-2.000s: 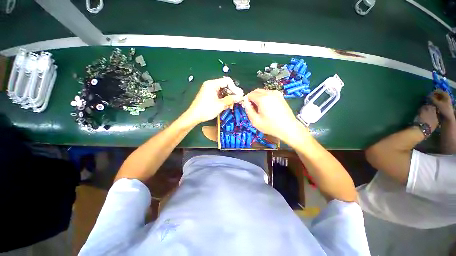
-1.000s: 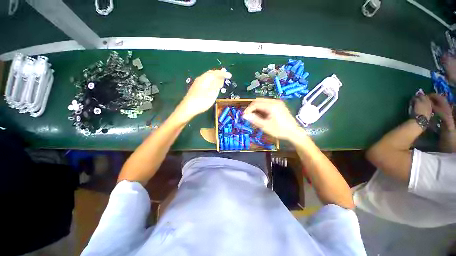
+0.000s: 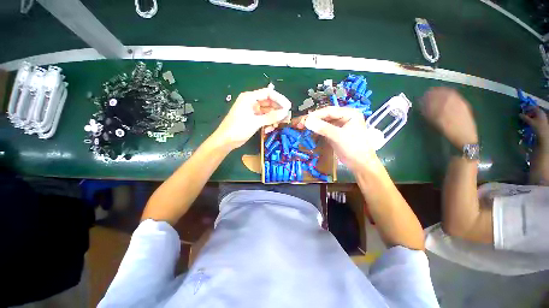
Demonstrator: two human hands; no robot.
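My left hand (image 3: pixel 256 115) is above the back left corner of the parts box, its fingers pinched together near a small pale bit; I cannot tell what it holds. My right hand (image 3: pixel 338 127) is above the box's back right side, thumb and fingertips close together, facing the left hand; any part between them is too small to tell. The parts box (image 3: pixel 262 157) holds loose blue battery cells (image 3: pixel 289 144). A heap of battery-and-board assemblies (image 3: pixel 356 90) lies behind my right hand.
Tangled wired circuit boards (image 3: pixel 147 102) lie at left, with stacked white housings (image 3: pixel 37 99) beyond. A white housing (image 3: pixel 394 120) lies right of my right hand. Another person's blurred hand (image 3: pixel 448 114) reaches over the bench at right. A white rail (image 3: pixel 271 57) crosses behind.
My right hand has risen from inside the box, and my hands are close together again. The neighbouring person's arm has swung forward over the bench. Housings on the central strip have shifted.
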